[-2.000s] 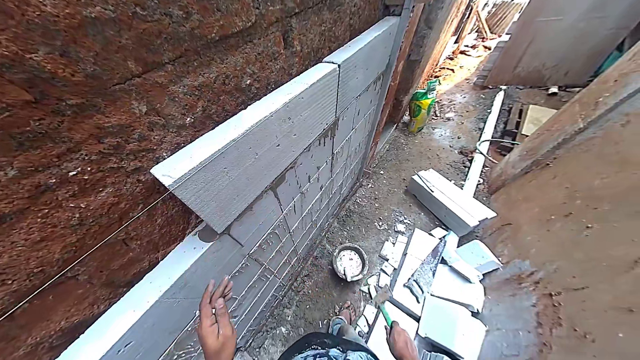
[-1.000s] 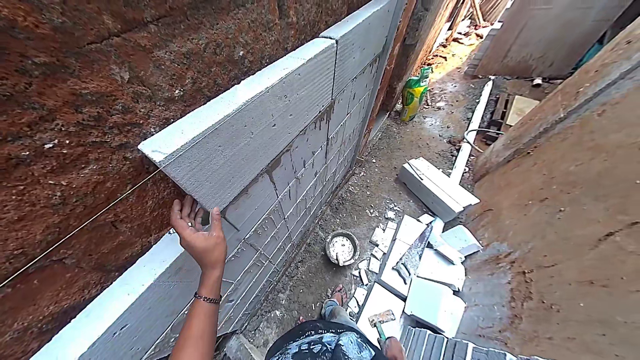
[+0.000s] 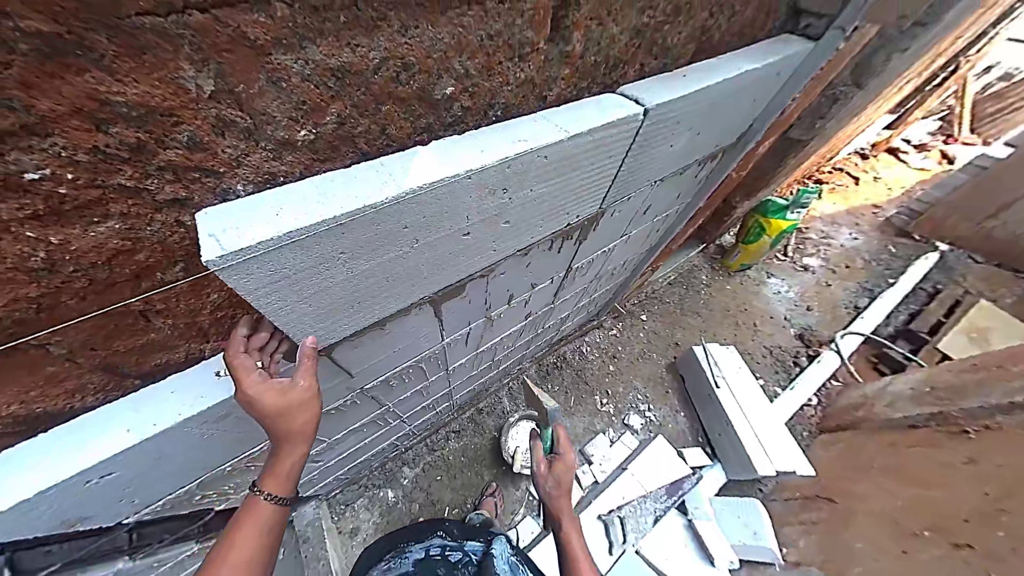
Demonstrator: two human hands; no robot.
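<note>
A long light-grey concrete block [image 3: 424,228] lies on top of the block wall [image 3: 472,320], its near end beside a taut string [image 3: 104,308]. My left hand [image 3: 276,388] is at the lower corner of that end, fingers curled behind it and thumb in front; whether it bears any weight cannot be told. My right hand [image 3: 554,464] grips the green handle of a trowel [image 3: 542,402], blade pointing up, above a round bucket [image 3: 520,438] holding pale mix. Another block [image 3: 720,100] adjoins the far end of the long one.
Rough red-brown earth or stone [image 3: 320,80] rises behind the blocks. Broken white slabs [image 3: 672,540] and a notched metal tool [image 3: 648,512] lie at lower right. Beyond are stacked blocks [image 3: 744,412], a white pipe [image 3: 856,336] and a green-yellow bag [image 3: 764,232]. A sandalled foot [image 3: 490,500] stands near the bucket.
My left hand, lower and apart from the block two seconds ago, has come up to its near end. My right hand has raised the trowel from over the slabs to beside the bucket.
</note>
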